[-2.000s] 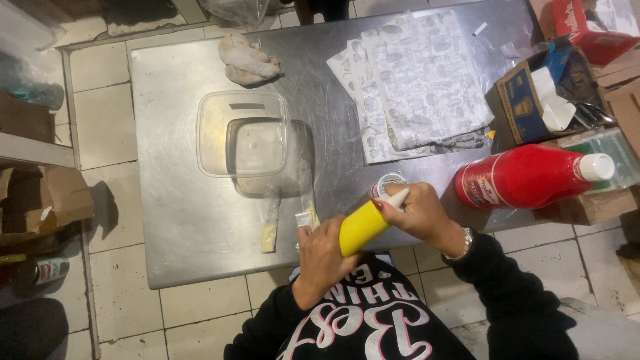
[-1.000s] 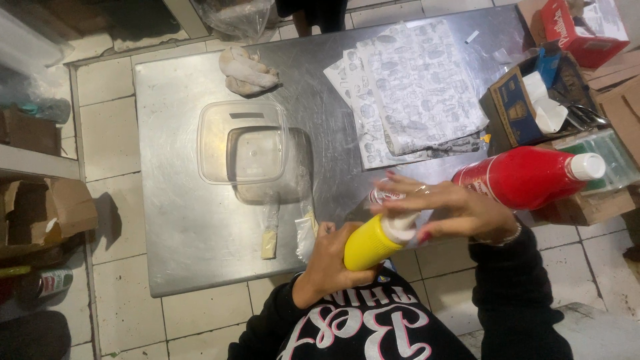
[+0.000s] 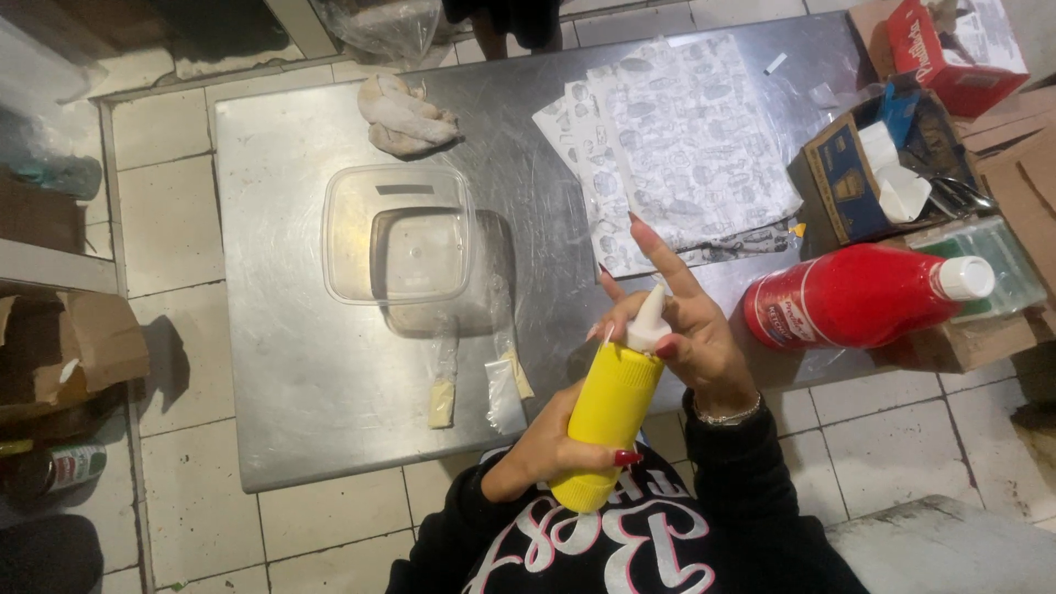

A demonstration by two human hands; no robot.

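Note:
A yellow squeeze bottle (image 3: 610,412) is tilted in front of my chest, with my left hand (image 3: 549,450) wrapped around its body. The fingers of my right hand (image 3: 689,334) grip the bottle's white nozzle cap (image 3: 648,324), index finger stretched out. To the right, a large red ketchup bottle (image 3: 850,297) with a white cap lies on its side. Beyond my hands, patterned paper sheets (image 3: 693,140) are stacked on the metal table (image 3: 280,346). A clear plastic container (image 3: 330,239) stands left of them, near two small plastic-wrapped pieces (image 3: 441,403).
A crumpled cloth (image 3: 404,115) lies near the table's far edge. At the right are an open blue box (image 3: 833,177) holding papers and metal utensils, a red box (image 3: 969,82) and cardboard. Another cardboard box (image 3: 99,338) stands at the left, off the table. A person's legs (image 3: 511,25) show beyond the table.
The yellow bottle has turned more upright. My right hand left its grip on the nozzle, spread over the top, and now has its fingers around the cap.

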